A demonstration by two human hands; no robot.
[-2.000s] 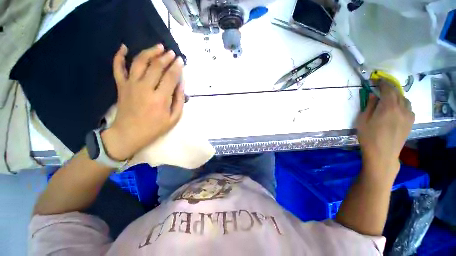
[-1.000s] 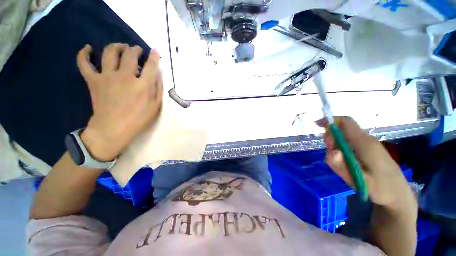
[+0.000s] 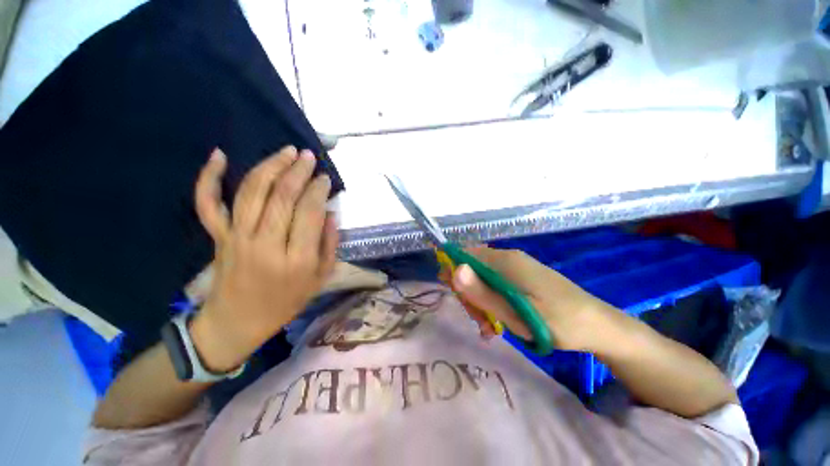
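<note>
A black fabric piece (image 3: 136, 136) lies on the left of the white table, with cream fabric (image 3: 350, 278) showing under it near the table's front edge. My left hand (image 3: 268, 241) rests on the black fabric near its right edge, palm down, with the fingers apart. My right hand (image 3: 510, 291) holds the fabric shears (image 3: 491, 278) by their green and yellow handles. The silver blades point up and left over the table's front edge, apart from the fabric, and look closed or nearly so.
Thread snips (image 3: 566, 77) lie at the back right of the table. A tape measure strip (image 3: 537, 218) runs along the front edge. Blue crates (image 3: 628, 273) stand below. A translucent tub (image 3: 701, 36) is at the back right. A small machine part (image 3: 430, 36) shows at the top.
My right hand has picked up the shears from the table's right and carried them left, near the black fabric. The view has shifted, and the machine head is mostly out of the picture.
</note>
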